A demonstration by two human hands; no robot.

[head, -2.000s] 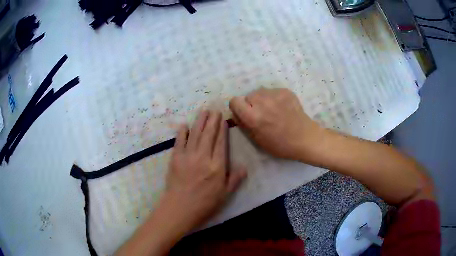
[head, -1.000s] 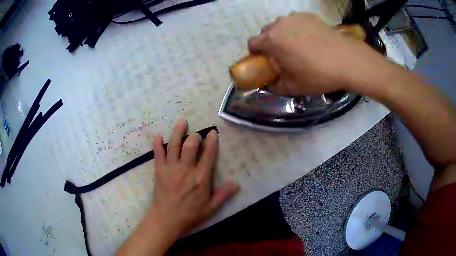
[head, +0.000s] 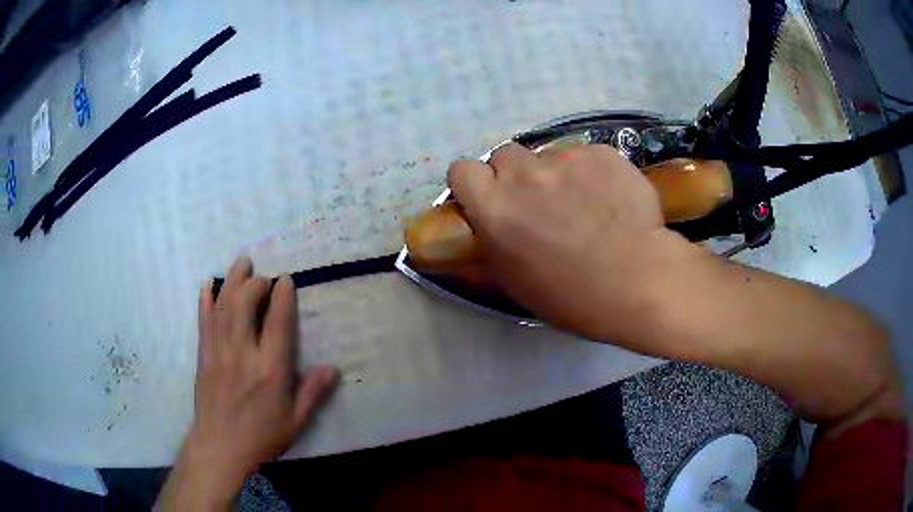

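Note:
A narrow black fabric strap (head: 345, 271) lies flat on the white cloth-covered table (head: 330, 120). My left hand (head: 245, 345) lies on its left end with spread fingertips, and a short dark end shows past the fingers. My right hand (head: 566, 220) is closed around the light wooden handle of the steam iron (head: 695, 190). The iron's pointed tip is at the right part of the strap, and the strap's other end is hidden under or behind the iron.
Several flat dark strips (head: 140, 130) lie at the left, partly on a clear plastic bag (head: 98, 95) with blue lettering. A black hose (head: 758, 75) and cord rise from the iron's rear. A round white base (head: 713, 475) stands on the speckled floor.
My right hand went from the strap to the iron's handle, and the iron came down over the strap's right part. My left hand moved left along the strap. The camera view shifted.

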